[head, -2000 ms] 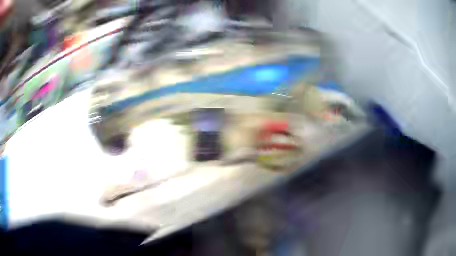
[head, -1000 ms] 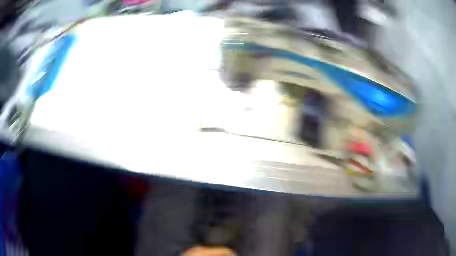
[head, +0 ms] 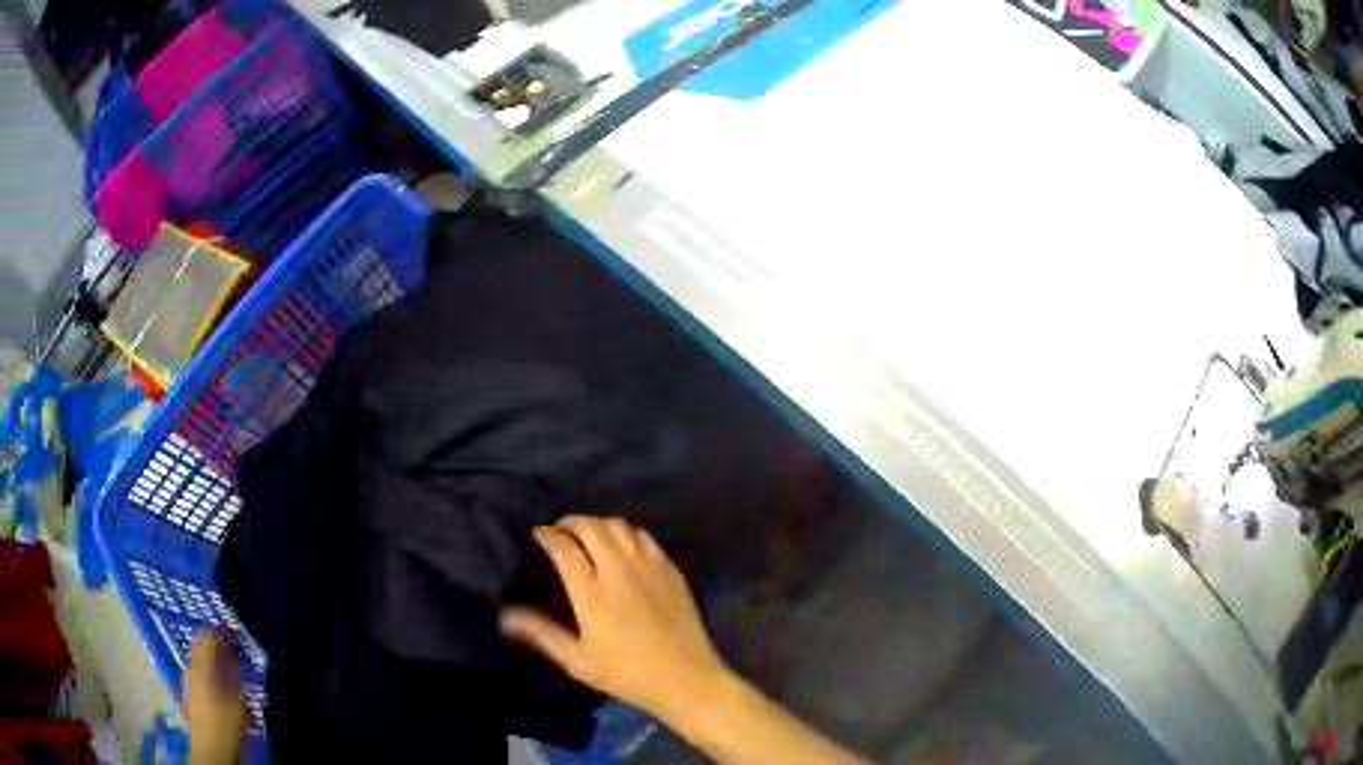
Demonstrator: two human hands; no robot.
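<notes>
A heap of black fabric (head: 404, 493) lies in and over a blue plastic basket (head: 135, 508) beside the table. My right hand (head: 628, 613) comes in from the bottom and rests on or just over the black fabric, with thumb and fingers apart. No fabric is visibly pinched in it. My left hand (head: 215, 702) is blurred and cut off by the bottom edge, at the basket's near left side. Its fingers are not clear, so its grip cannot be told.
The white sewing table (head: 957, 299) runs diagonally, its front edge beside the fabric. The machine's needle end (head: 1315, 419) is at the far right, with a dark phone (head: 1323, 628) below it. Blue and pink baskets (head: 224, 120) and a yellow-edged bundle (head: 175, 304) are at upper left.
The view has swung left and down from the machine to the basket and black fabric. Both my hands are now visible over there; the machine has shifted to the right edge.
</notes>
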